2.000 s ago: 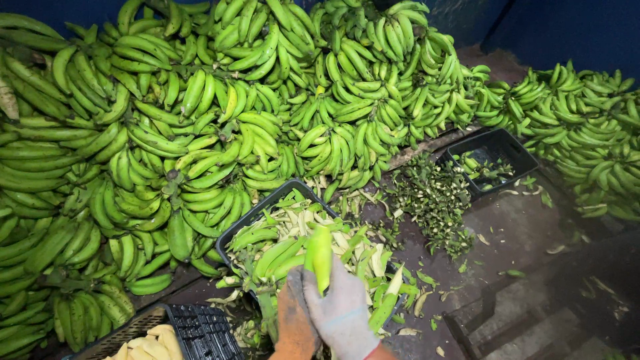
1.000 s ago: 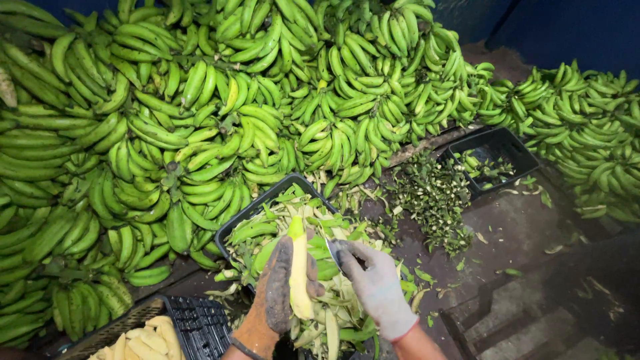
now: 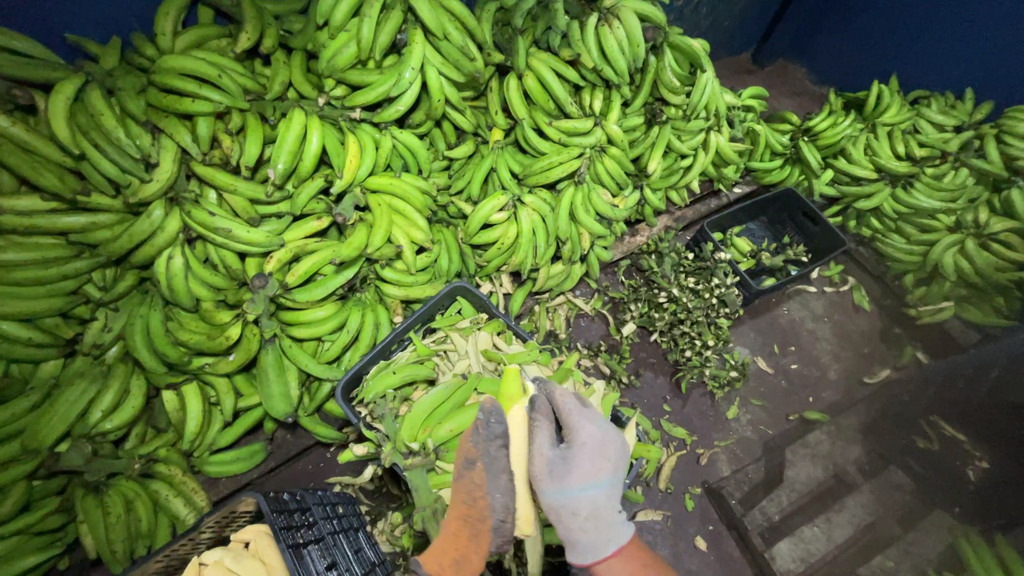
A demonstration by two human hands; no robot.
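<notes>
A mostly peeled plantain [image 3: 520,464], pale with green skin left at its top end, stands upright between my hands. My left hand [image 3: 484,472], in a dirty orange and grey glove, grips it from the left. On its right side is my right hand [image 3: 580,468], in a pale grey glove, fingers curled at the green end; a bit of a blade seems to show there, mostly hidden. Below and behind them, a black plastic crate [image 3: 364,384] holds peels and green plantains.
Heaped bunches of green plantains [image 3: 320,240] fill the left and back. A crate of peeled plantains [image 3: 312,532] is at lower left. Cut stem pieces [image 3: 680,308] lie beside another black crate [image 3: 820,232]. Peel scraps [image 3: 668,468] litter the floor at right.
The plantain was green-skinned two seconds ago; much of its pale flesh now shows. My right hand, apart from the plantain's side one second ago, has moved left against it.
</notes>
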